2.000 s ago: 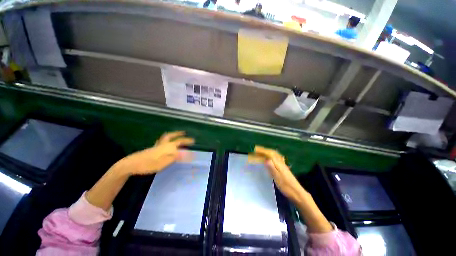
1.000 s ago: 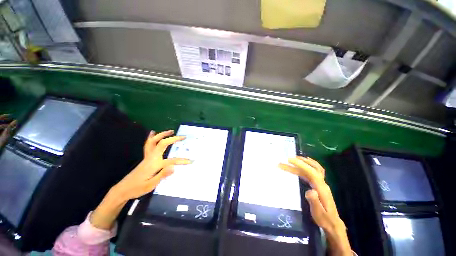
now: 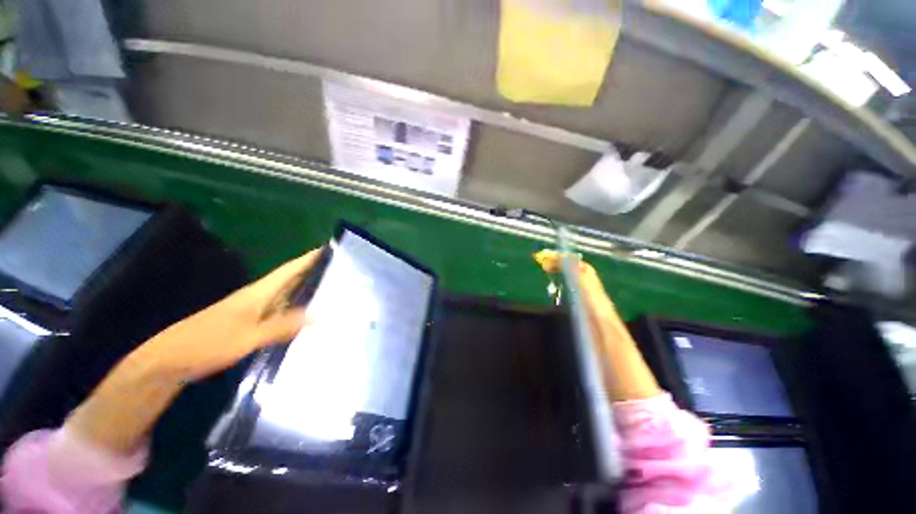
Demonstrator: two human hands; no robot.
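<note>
My left hand (image 3: pixel 236 316) grips the left edge of the left tablet (image 3: pixel 347 346), which is tilted with its top raised; its screen is bright white with a dark band at the bottom. My right hand (image 3: pixel 583 286) holds the right tablet (image 3: pixel 591 371) on its edge, turned so that it shows as a thin upright strip; its screen face cannot be read. A thin dark lead with a small bright tip shows near my right fingertips, blurred. The black foam tray (image 3: pixel 482 402) shows its bare right recess between the two tablets.
Trays with dark-screened tablets stand at the left (image 3: pixel 70 241) and right (image 3: pixel 733 376) on the green bench (image 3: pixel 482 266). Ahead, the grey rack carries an instruction sheet (image 3: pixel 397 136), yellow paper (image 3: pixel 557 50) and a white pouch (image 3: pixel 618 181). Hanging papers are at both sides.
Both hands were touching the white screens of tablets lying in the tray. Now the left tablet is tilted up and the right one is lifted and turned on edge.
</note>
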